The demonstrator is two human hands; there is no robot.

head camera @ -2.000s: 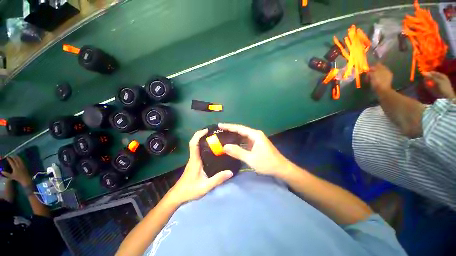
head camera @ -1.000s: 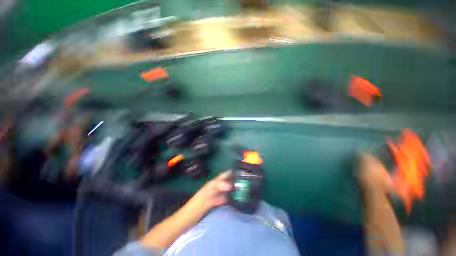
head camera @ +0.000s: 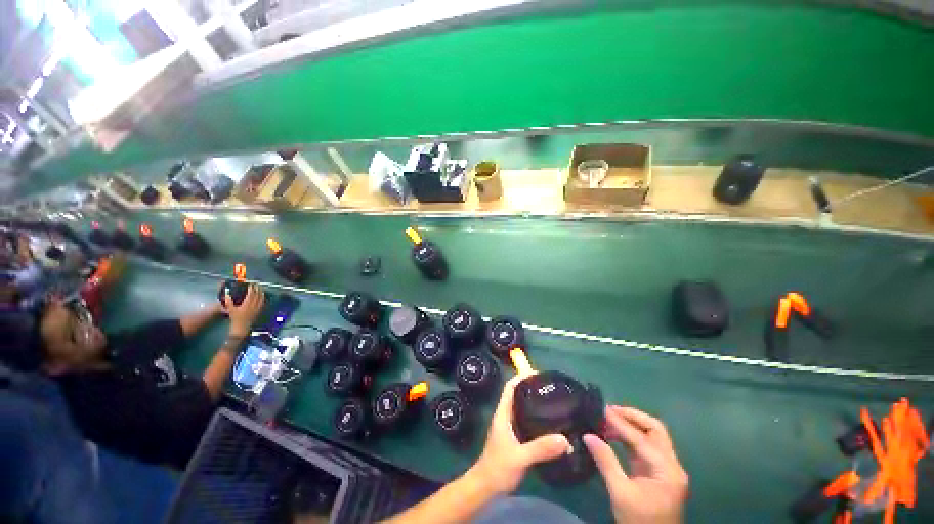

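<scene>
A black speaker body (head camera: 553, 405) with a pale logo and an orange strap (head camera: 521, 362) at its upper left is held above the bench. My left hand (head camera: 514, 446) grips its left side, thumb across the front. My right hand (head camera: 640, 463) is at its right side, with thumb and fingers on a black edge or part there; whether that part is separate I cannot tell. A cluster of black speakers (head camera: 430, 348) stands to the left, one with an orange tab (head camera: 418, 391).
Orange straps (head camera: 895, 450) lie at lower right. Black strips with orange loops (head camera: 794, 309) and a black speaker (head camera: 701, 308) lie at right. A dark crate (head camera: 256, 476) is at lower left, beside a seated person (head camera: 154, 358). A shelf (head camera: 533, 194) holds a cardboard box (head camera: 608, 175).
The view has swung up and left, showing the shelf and the neighbouring person. The speaker is now held with its logo in view, and my right hand is at its side.
</scene>
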